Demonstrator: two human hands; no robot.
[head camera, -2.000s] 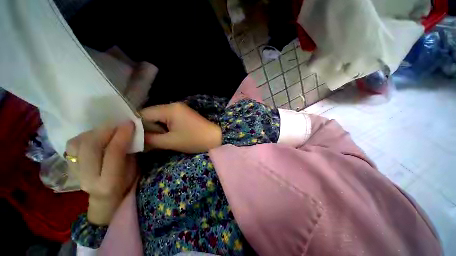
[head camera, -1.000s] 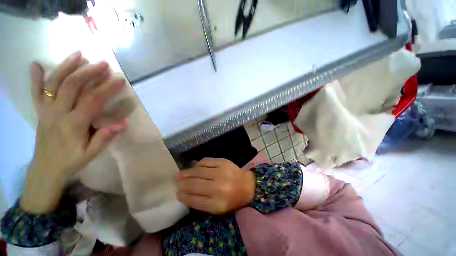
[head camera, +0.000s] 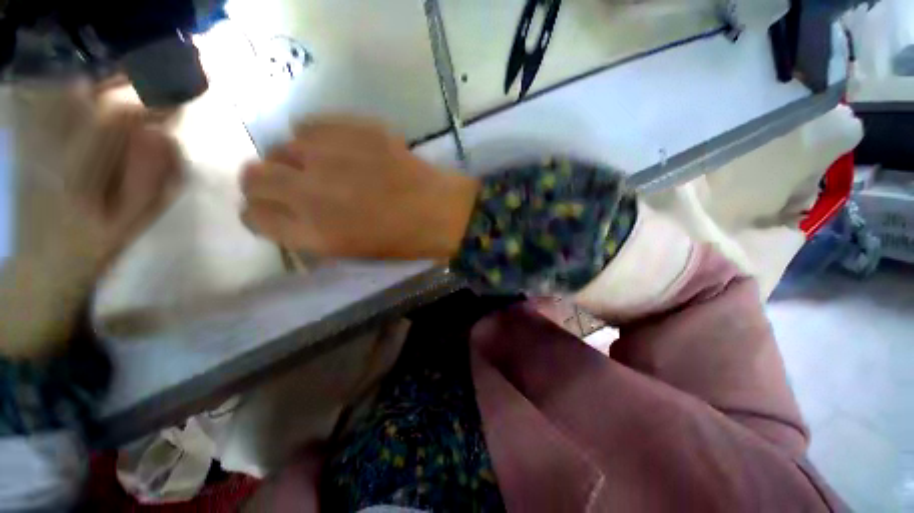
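Observation:
The cream fabric piece (head camera: 205, 235) lies on the machine bed and tabletop, running up toward the bright needle area. The dark sewing machine head (head camera: 165, 70) is at the top left. My left hand (head camera: 125, 180) is at the left near the needle area, over the fabric, blurred; its grip cannot be made out. My right hand (head camera: 346, 190) is curled on the fabric's right edge, fingertips hidden. The needle and presser foot are hard to see in the glare.
Tweezers (head camera: 443, 70) and black thread snips (head camera: 531, 45) lie on the bed. The table edge (head camera: 742, 135) crosses in front of me. Cream cloth (head camera: 772, 180) hangs over a red container (head camera: 832, 195) at the right. Crumpled cloth (head camera: 170, 461) is below the edge at left.
My right hand has moved up and left from the front edge onto the tabletop with the fabric. My left hand has moved slightly toward the machine head. The fabric's near end has moved up.

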